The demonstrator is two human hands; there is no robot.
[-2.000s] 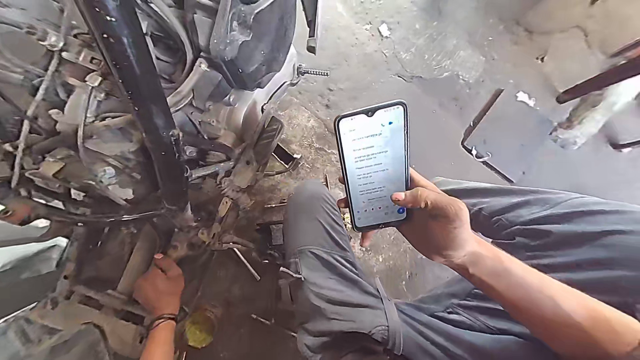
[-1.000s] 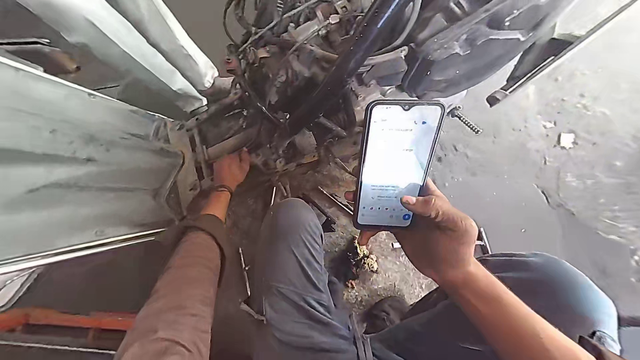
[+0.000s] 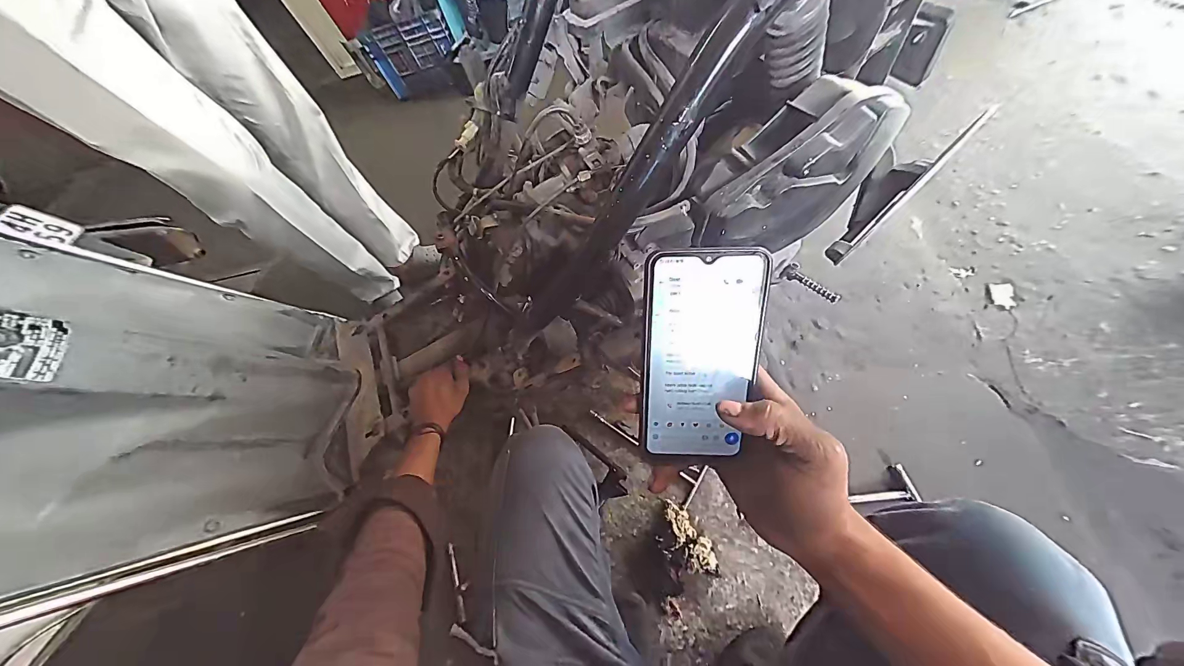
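Observation:
My right hand (image 3: pixel 786 453) holds a smartphone (image 3: pixel 705 356) upright, its lit screen facing me and bearing writing; the thumb rests on the lower right of the screen. My left hand (image 3: pixel 438 396) touches a metal tube (image 3: pixel 435 352) of the vehicle frame, low on the left; its fingers are partly hidden, so I cannot tell if they grip it. Beyond both hands is a partly stripped vehicle with a thick black frame tube (image 3: pixel 647 157), loose wiring (image 3: pixel 555 139) and a dark engine or cover part (image 3: pixel 805 166).
A dented metal panel (image 3: pixel 185 416) stands close on the left. Behind it are the legs of a person in pale trousers (image 3: pixel 268 157). A blue crate (image 3: pixel 412 51) is at the back. Near my knees, thin metal tools or rods (image 3: pixel 612 430) and a yellowish clump (image 3: pixel 689 538) lie on the floor.
The view has swung widely to the left, bringing in the metal panel and pale trousers. The phone's screen content has shifted. It stays in my right hand, and my left hand remains low by the frame.

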